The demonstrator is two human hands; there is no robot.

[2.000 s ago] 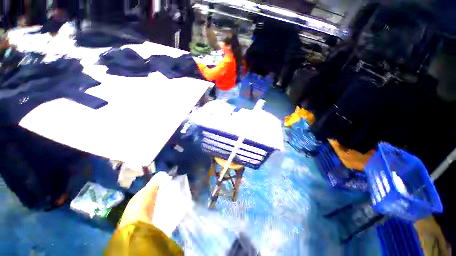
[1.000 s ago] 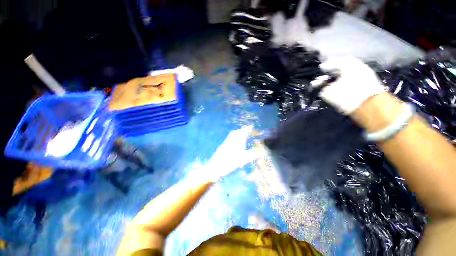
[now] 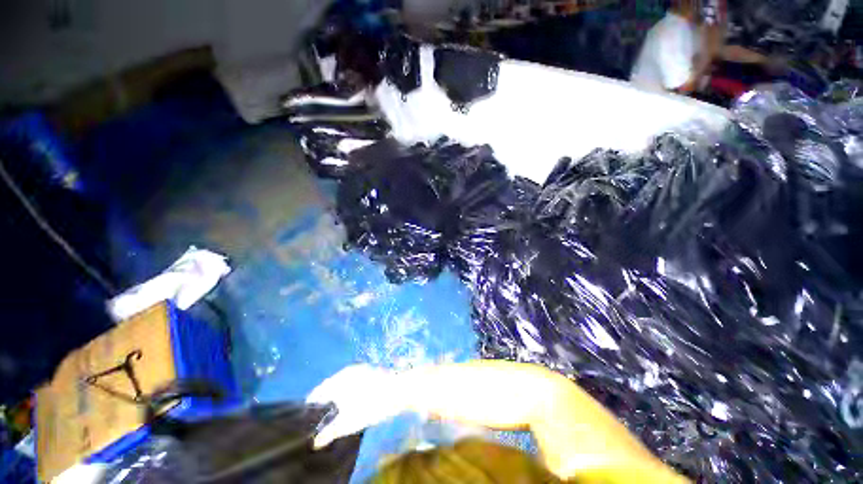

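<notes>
My right hand (image 3: 358, 399), in a white glove, reaches in from the lower right. Its fingers close on the right end of a dark, flat bundle (image 3: 265, 442) that looks like a folded garment in a bag. The bundle is blurred and cut off by the bottom edge; a glossy part shows at its left. My left hand cannot be made out. A small white patch at the bottom left edge is too unclear to name.
Shiny black bagged goods (image 3: 606, 312) are heaped across the right side. A white surface (image 3: 568, 109) lies behind them, with a person in a white top beyond. Cardboard (image 3: 104, 378) bearing a black hanger (image 3: 128, 375) tops blue crates (image 3: 203, 354) at left; white cloth (image 3: 175, 282) lies behind.
The view has swung right. My right hand has moved left and down from the black heap and now holds the dark bundle over the floor near the crates. My left hand has left clear view.
</notes>
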